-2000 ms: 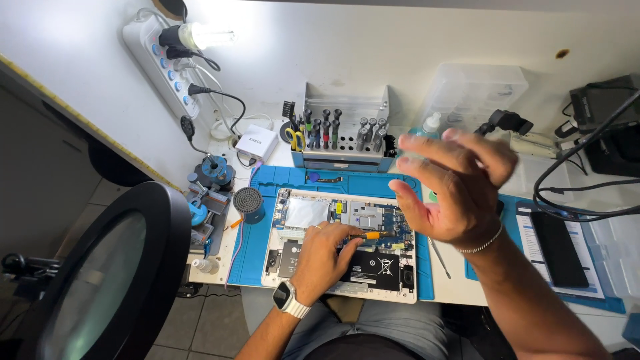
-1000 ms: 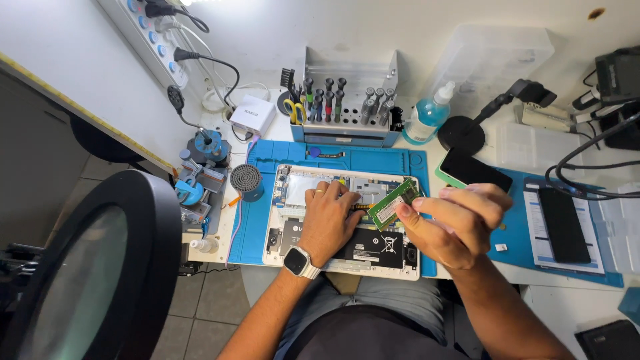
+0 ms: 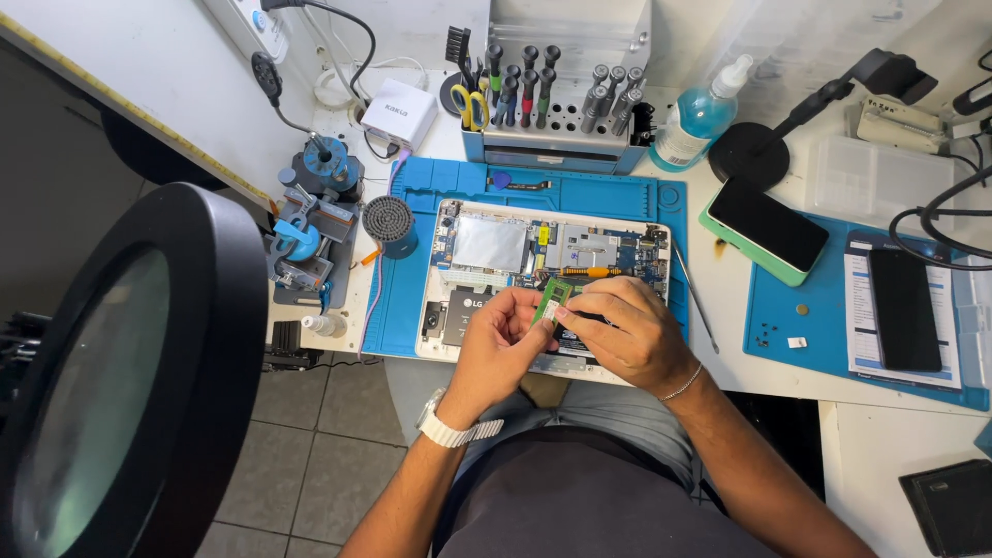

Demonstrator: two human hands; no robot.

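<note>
A green memory module [image 3: 552,301] is held between both hands over the front half of an opened laptop base [image 3: 428,310]. My left hand [image 3: 505,333] grips its lower left part, and the fingertips of my right hand [image 3: 624,329] pinch its right edge. Below the hands, the laptop's black battery [image 3: 463,314] is partly hidden. Beyond them lie the blue circuit board [image 3: 647,260], a silvery cover [image 3: 490,242] and an orange-handled tool [image 3: 593,272]. The laptop rests on a blue repair mat [image 3: 399,310].
A screwdriver rack [image 3: 550,151] stands behind the mat. A magnifier lamp [image 3: 225,310] fills the left foreground, near a small clamp vise [image 3: 310,248]. At right are a spray bottle [image 3: 686,128], a phone on a green case [image 3: 767,225], a dark phone [image 3: 903,310] and a metal pry tool [image 3: 695,294].
My left hand has left the laptop and now grips the memory module too. My right hand has brought the module left and down from its raised place. The view has shifted closer.
</note>
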